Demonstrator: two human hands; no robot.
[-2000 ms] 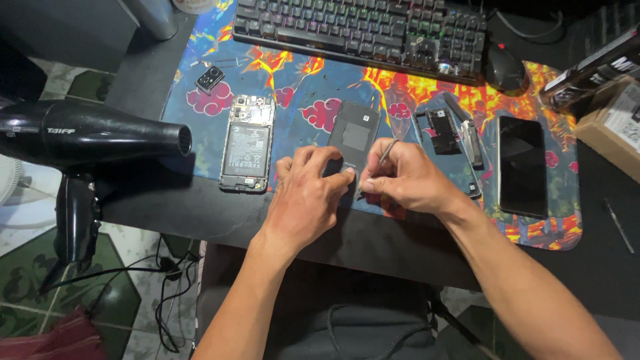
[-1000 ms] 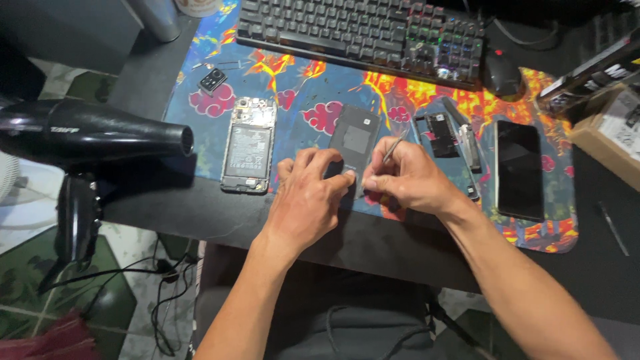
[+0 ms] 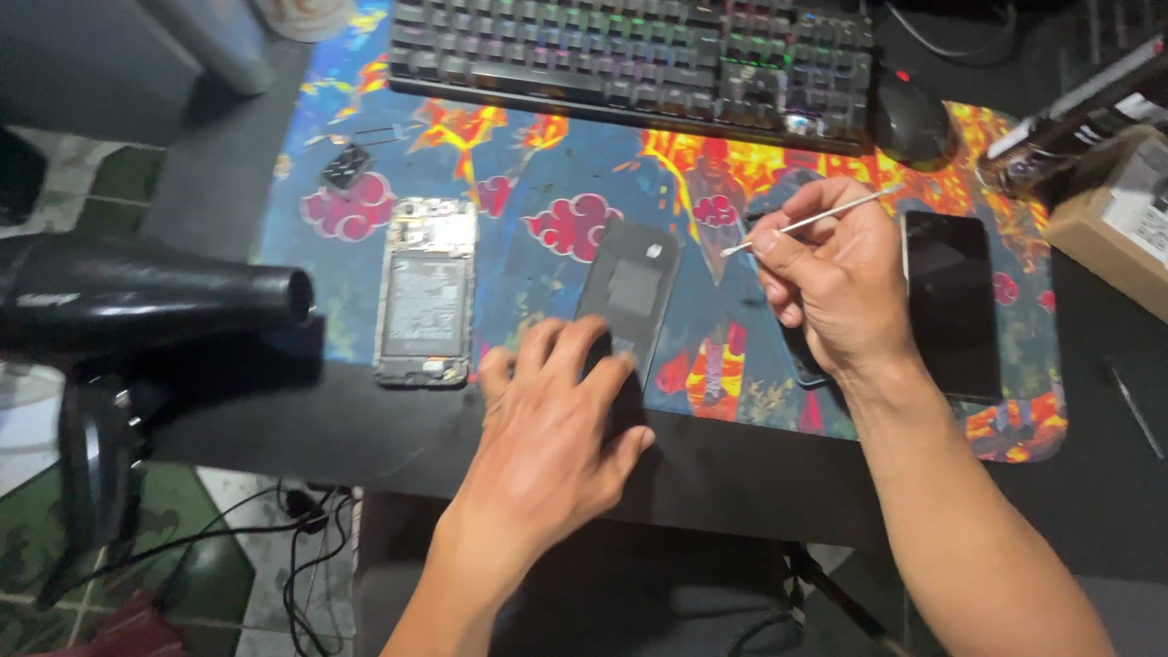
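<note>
My left hand lies over the lower end of a dark phone back panel on the patterned desk mat, fingers spread. It hides that end, and whether the fingertips press on it I cannot tell. Raised to the right of the panel, my right hand pinches a thin metal tool with a small widened tip pointing left. An opened phone body with its battery showing lies left of my left hand. Other phone parts are mostly hidden beneath my right hand. Right of it lies a phone with a dark screen.
A black hair dryer points right at the left edge. A lit keyboard and a mouse stand at the back. A small black camera part is at upper left, a cardboard box and another thin tool at right.
My right hand has lifted off the back panel and moved up and right with the tool, now over the phone parts there. My left hand has moved slightly down, its fingers spreading.
</note>
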